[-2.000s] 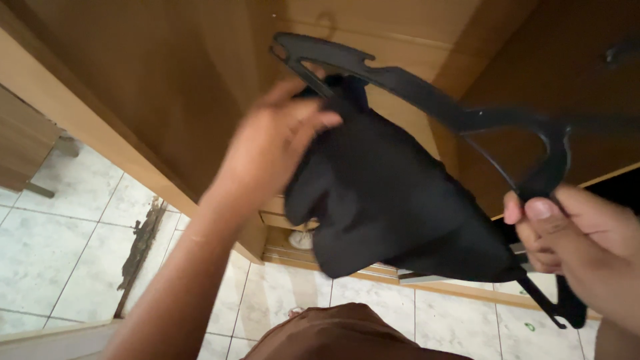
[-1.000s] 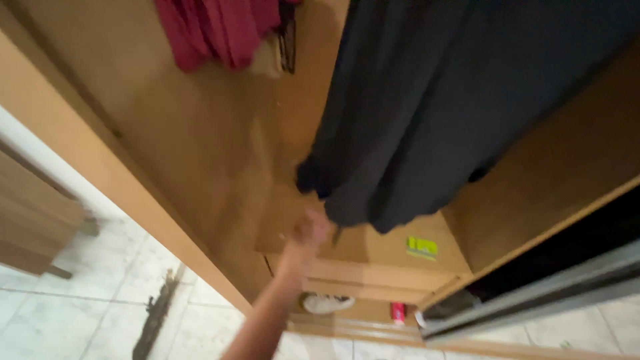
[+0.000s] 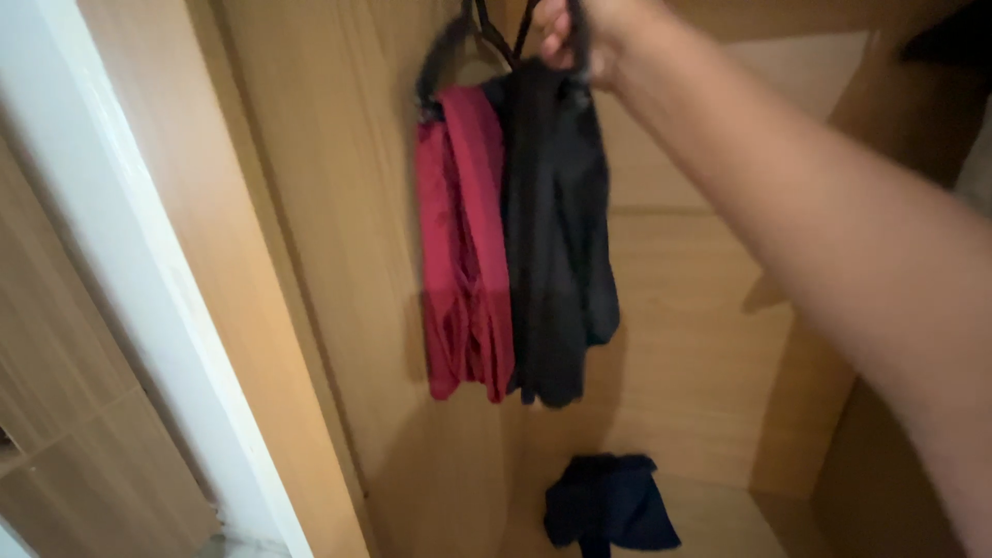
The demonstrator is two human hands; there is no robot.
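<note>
At the top of the view my right hand (image 3: 577, 39) is closed around part of a black clothes hanger, its forearm reaching in from the right. Black cloth (image 3: 554, 232) hangs just below the hand. Directly left of it, a folded red garment (image 3: 465, 248) hangs from a second dark hanger (image 3: 443, 66). The hanger tops run out of view at the upper edge. A dark blue piece of cloth (image 3: 608, 504) lies on the wardrobe's bottom board, below the hanging garments. My left hand is not visible.
The wooden side panel (image 3: 310, 155) of the wardrobe stands close on the left, with its front edge (image 3: 194, 256) nearer me. Beyond that are a white frame (image 3: 147, 232) and brown wooden furniture (image 3: 70, 387). A dark item (image 3: 949, 39) is at the upper right.
The black garment held low between both hands two seconds ago now hangs beside the red one. My left hand has gone out of view. The view has swung toward the wardrobe's left side.
</note>
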